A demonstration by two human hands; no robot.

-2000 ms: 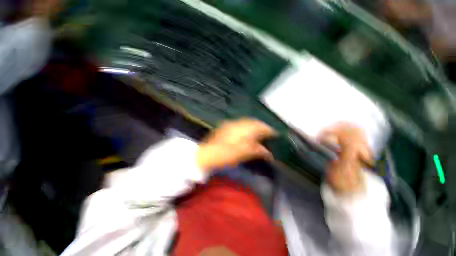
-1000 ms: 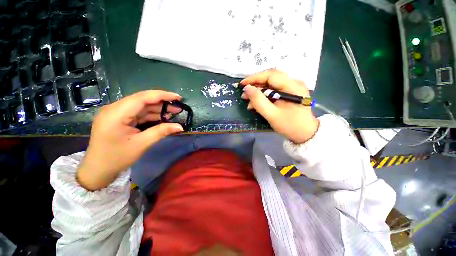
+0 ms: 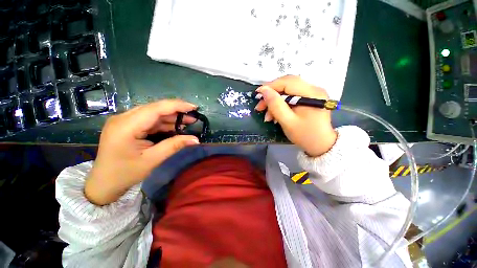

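Note:
My left hand holds a black rounded-square frame with an open centre between thumb and fingers, near the bench's front edge. My right hand grips a slim black pen with white bands and a brass and blue end. A clear hose runs from the pen. The pen's tip is near a loose pile of white flakes on the green mat. The pen and the frame are apart. A white tray behind my hands holds scattered tiny grey parts.
A clear blister tray with square pockets lies at the left. Silver tweezers lie right of the white tray. A control box with a knob and lit green button stands at the far right. Yellow-black floor tape shows below the bench.
The view has steadied from an earlier blur. Since one second ago, bench items have shifted slightly rightward in view. The hose behind the pen now bends in a wide arc. Both hands keep their holds.

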